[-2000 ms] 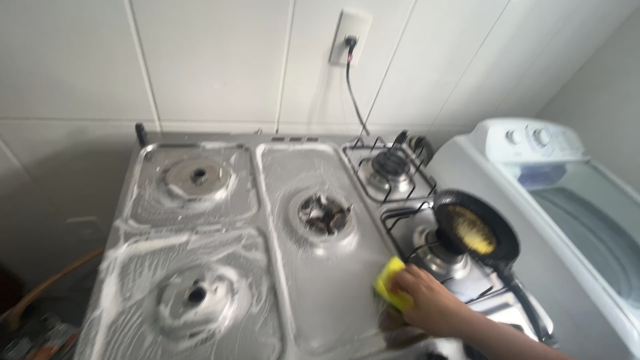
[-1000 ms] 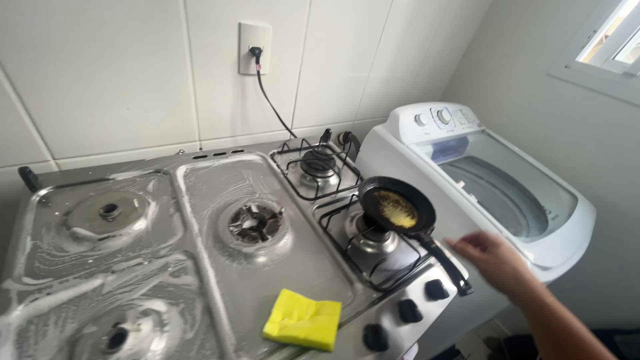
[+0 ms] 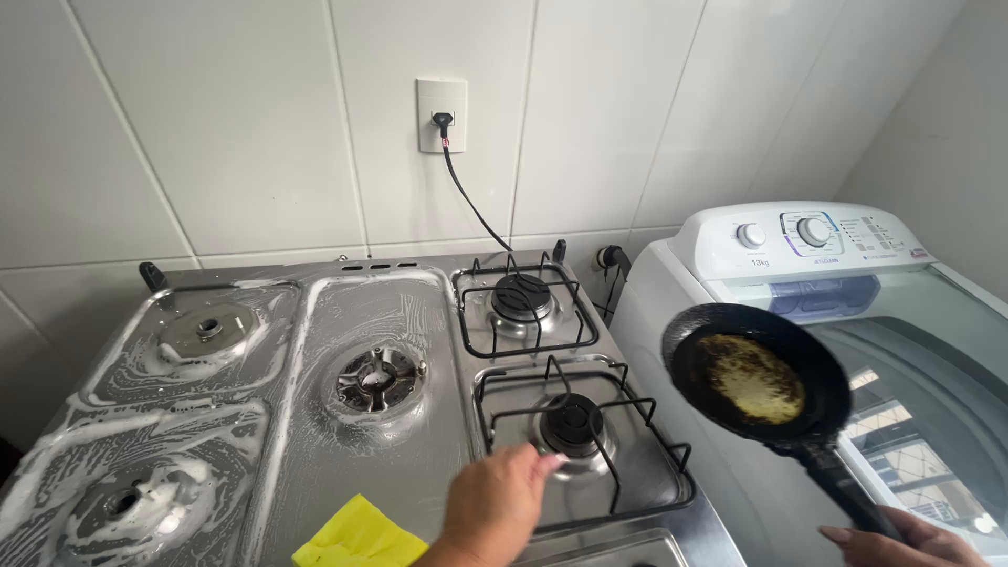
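My right hand [image 3: 906, 545], at the lower right edge, grips the handle of a small black frying pan [image 3: 748, 376]. A browned, yellowish food piece [image 3: 752, 378] lies inside the pan, which is lifted over the washing machine's near side. My left hand [image 3: 498, 500] is over the front right of the gas stove, fingertips pinched together near the burner [image 3: 572, 424] and its black wire grate [image 3: 614, 516]. Whether the fingers hold a bar is unclear. Beside this hand a yellow cloth [image 3: 362, 535] lies on the steel stovetop [image 3: 425, 480].
White suds cover much of the stovetop's left and middle, around burners without grates. A second grate [image 3: 528, 352] sits over the back right burner. The washing machine [image 3: 693, 480] stands to the right. A black cord [image 3: 472, 201] runs from the wall outlet [image 3: 441, 94] behind the stove.
The pan, earlier on the front right burner, is now lifted to the right in my right hand. My left hand has come into view over the stove. The cloth lies released on the stovetop.
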